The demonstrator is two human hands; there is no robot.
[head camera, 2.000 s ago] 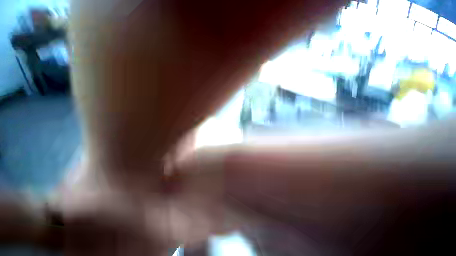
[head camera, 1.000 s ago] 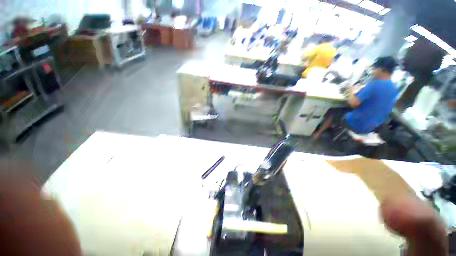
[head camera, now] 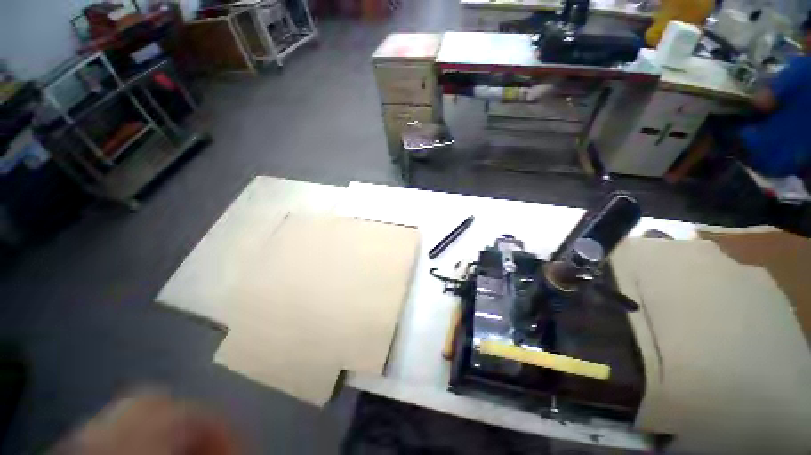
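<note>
A beige panel (head camera: 320, 293) with notched corners lies at the left of the black skiving machine (head camera: 551, 311), its front part reaching past the table's front edge. More beige panels (head camera: 729, 329) lie at the right of the machine, over a brown panel (head camera: 774, 258). A yellow strip (head camera: 544, 360) is on the front of the machine bed. My left hand (head camera: 147, 431) is blurred and cut off by the bottom edge at the lower left; its fingers cannot be made out. My right hand is out of the picture.
A black pen or knife (head camera: 452, 237) lies on the white tabletop (head camera: 391, 200) behind the machine. A small dark hooked rod stands left of the machine. Another bench (head camera: 485, 51) is beyond, with a person in blue (head camera: 778, 120) at the right. A metal cart (head camera: 133, 147) is at the left.
The view has tilted down and is sharper. My right hand, over the right panels a second ago, has left the picture. My left hand shows lower and farther right.
</note>
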